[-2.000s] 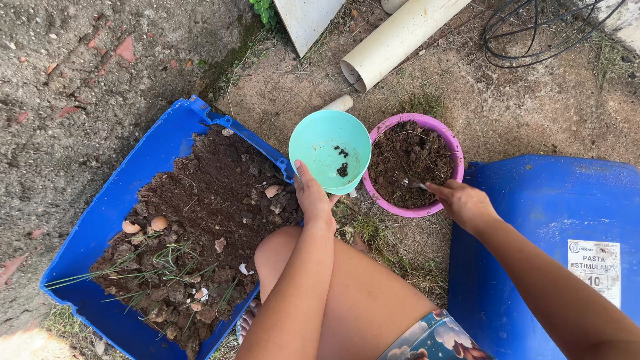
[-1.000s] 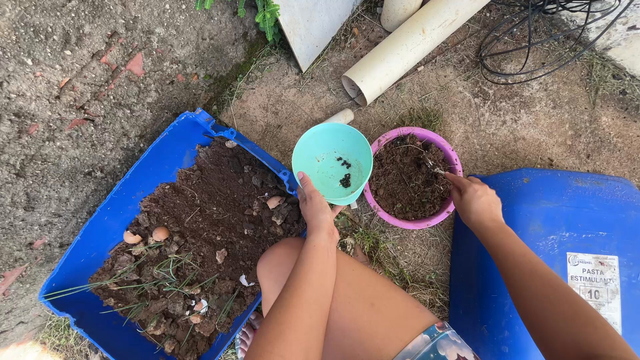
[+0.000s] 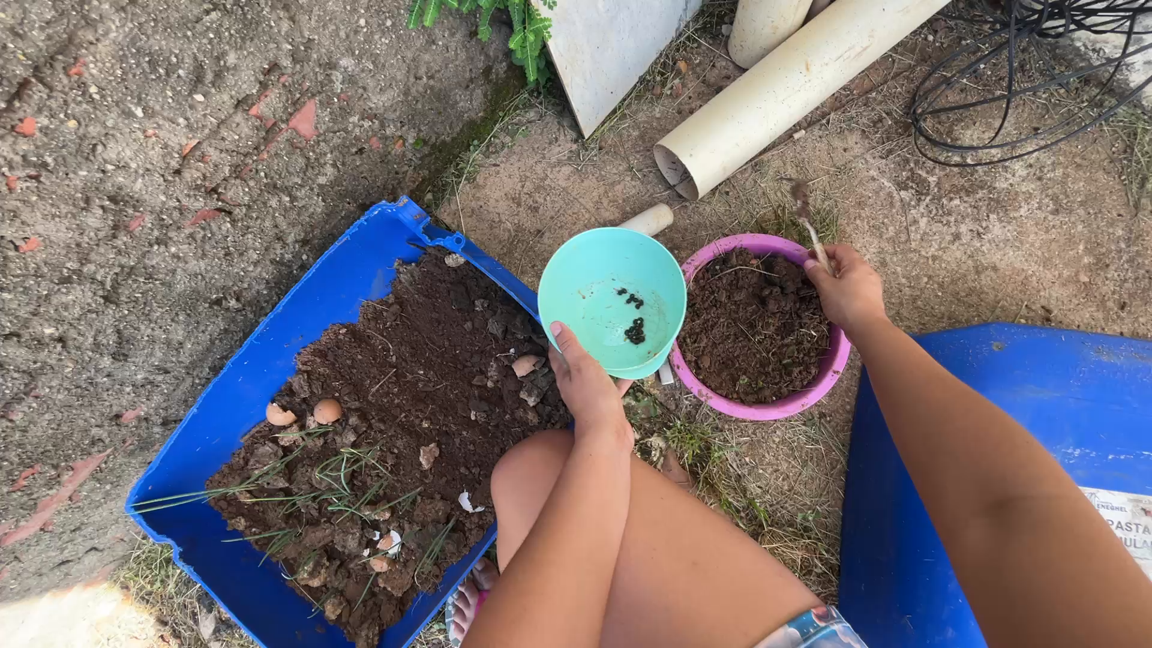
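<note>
A mint-green plastic bowl [image 3: 589, 301] with a few dark small clumps inside is held at its lower rim by my left hand [image 3: 589, 387], thumb on the edge. My right hand [image 3: 846, 286] grips the light handle of a small utensil [image 3: 813, 232], its soil-covered tip raised past the far rim of the pink round pot [image 3: 763, 411]. Dark soil [image 3: 756, 333] with dry bits fills the pot. Left of the bowl lies a cut blue plastic container [image 3: 261, 364] of brown soil, with eggshells [image 3: 328, 411] and green stalks [image 3: 346, 472] on top.
A blue plastic drum [image 3: 1017, 396] bearing a label lies at the right. Beyond the pot are a large off-white pipe [image 3: 783, 94], a short thin pipe [image 3: 650, 220], a pale slab [image 3: 612, 54] and coiled black cable [image 3: 967, 135]. A rough wall or concrete surface [image 3: 180, 234] extends at the left.
My right hand has moved to the pot's upper right rim, lifting the utensil from the soil. My left hand still holds the bowl beside the pot.
</note>
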